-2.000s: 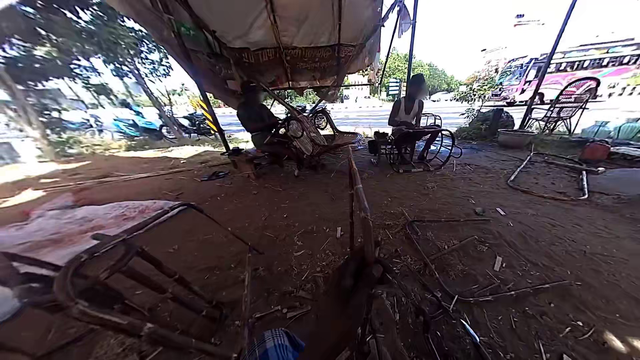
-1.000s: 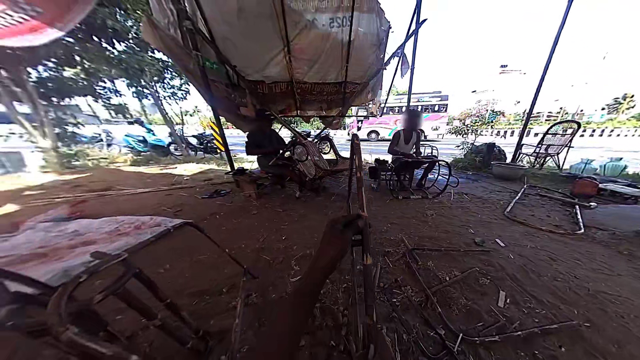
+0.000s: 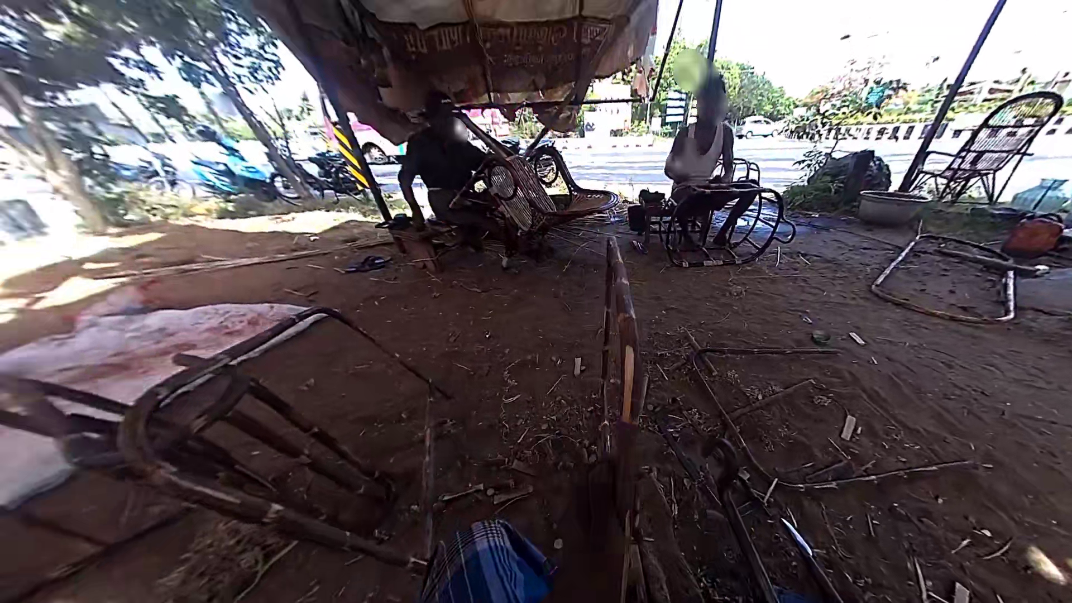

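A cane pole frame (image 3: 626, 360) stands upright at the centre, close in front of me, with a pale scraped patch on its side. Around its lower part is a dark, shadowed shape that may be my left hand (image 3: 607, 498); its fingers cannot be made out. My right hand is not seen. Left of the pole lies a bent cane furniture frame (image 3: 226, 502). Blue checked cloth (image 3: 490, 561) shows at the bottom edge. Thin bent canes (image 3: 754, 469) lie on the soil to the right, near a narrow pale blade-like piece (image 3: 797, 536).
Two people sit working ahead, one at a woven cane chair (image 3: 528, 197), the other at a round cane frame (image 3: 724, 226). A loop of cane (image 3: 946, 314), a basin (image 3: 892, 208) and a cane armchair (image 3: 988, 146) are at right. A pale sheet (image 3: 151, 343) lies left.
One second ago a hand, seemingly my left, gripped the pole partway up; it no longer shows there. The pole's top sits lower in view. The bus on the road has moved left.
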